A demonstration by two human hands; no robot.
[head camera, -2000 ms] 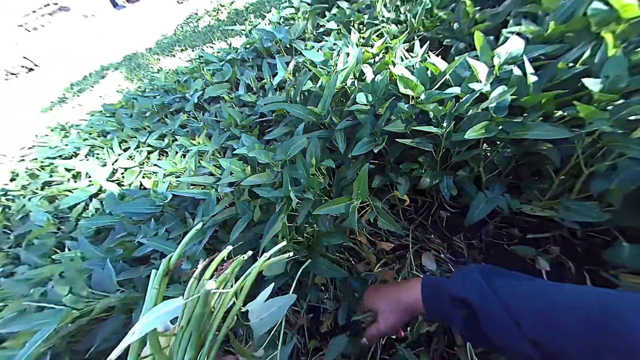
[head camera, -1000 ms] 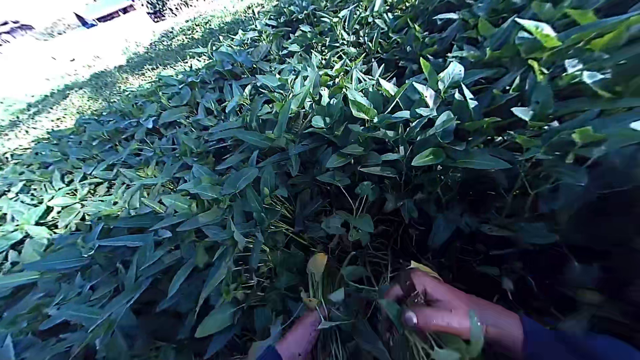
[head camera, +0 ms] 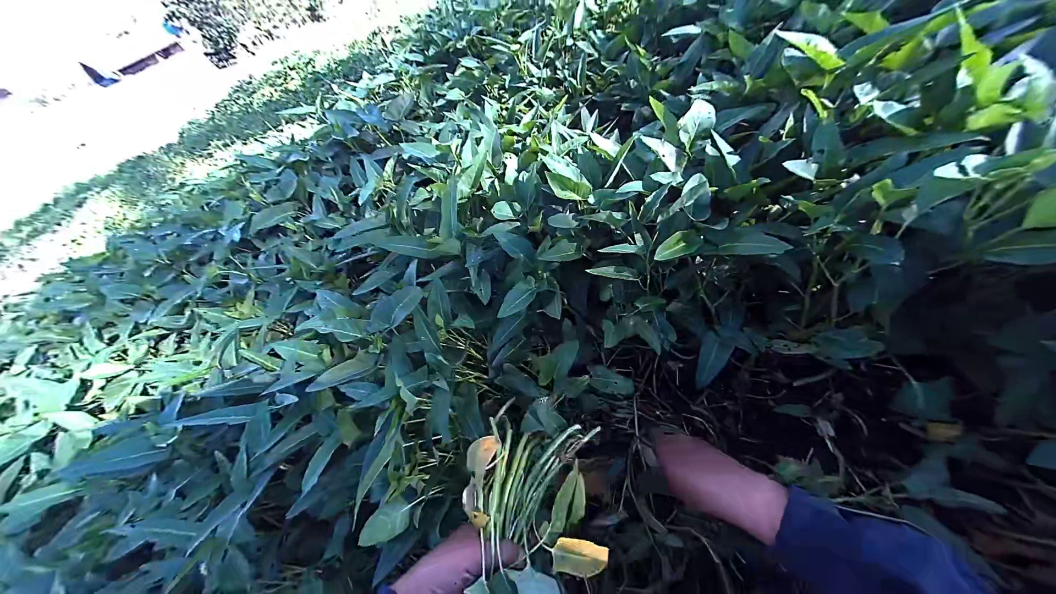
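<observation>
At the bottom centre my left hand point(head camera: 458, 561) grips a bunch of cut green stems point(head camera: 524, 483), their pale ends pointing up. A yellow leaf point(head camera: 580, 558) and a browned one hang among them. To the right, my right hand point(head camera: 701, 478) reaches from a dark blue sleeve point(head camera: 866, 549) down into shaded stems near the ground. Its fingers are hidden by shadow and plants, so whether they hold anything does not show.
Dense leafy green plants point(head camera: 511, 247) with pointed leaves spread ahead and to both sides. Dark soil with dry vines point(head camera: 817, 429) lies at the lower right. Bright pale ground point(head camera: 124, 124) runs beyond the bed at the upper left, with a dark shrub point(head camera: 227, 29) behind.
The two hands, close together one second ago, are now farther apart. My right hand has gone deeper among the stems, and the stem bunch stands upright in my left hand.
</observation>
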